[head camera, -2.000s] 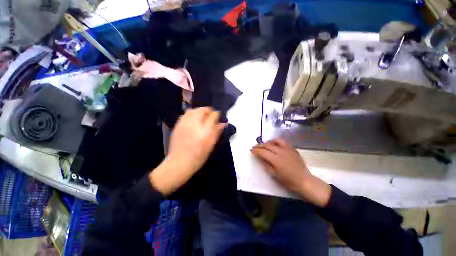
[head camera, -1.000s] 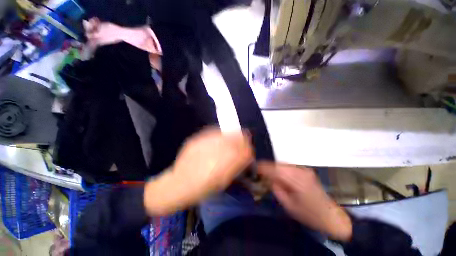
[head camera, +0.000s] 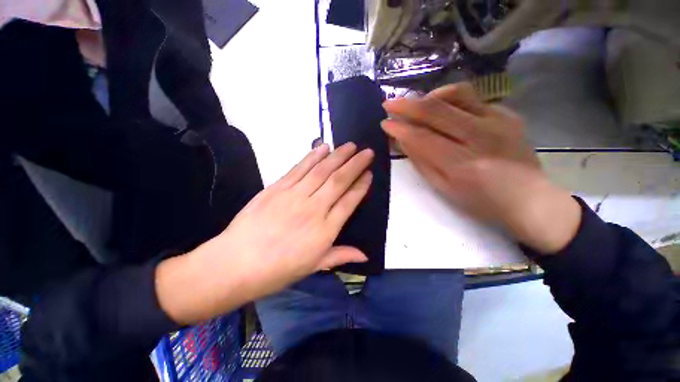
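Note:
A black fabric strip (head camera: 358, 112) lies flat on the white table, its far end near the needle area of the sewing machine (head camera: 417, 56) and its near end at the table's front edge. My left hand (head camera: 291, 209) rests flat on the strip, palm down, fingers slightly spread. My right hand (head camera: 470, 153) is blurred, to the right of the strip, fingers together and straight, fingertips close to the strip's right edge. Nothing shows in it. The presser foot is not clear.
A heap of black garment pieces (head camera: 171, 164) lies at left, with a pink cloth (head camera: 56, 13) on it. A small dark fabric piece (head camera: 227, 19) lies behind. A blue plastic basket (head camera: 205, 351) is by the lap.
The view has moved closer to the table. My hands have parted; the left now lies flat on the strip, the right is beside it. The strip now lies by the needle area.

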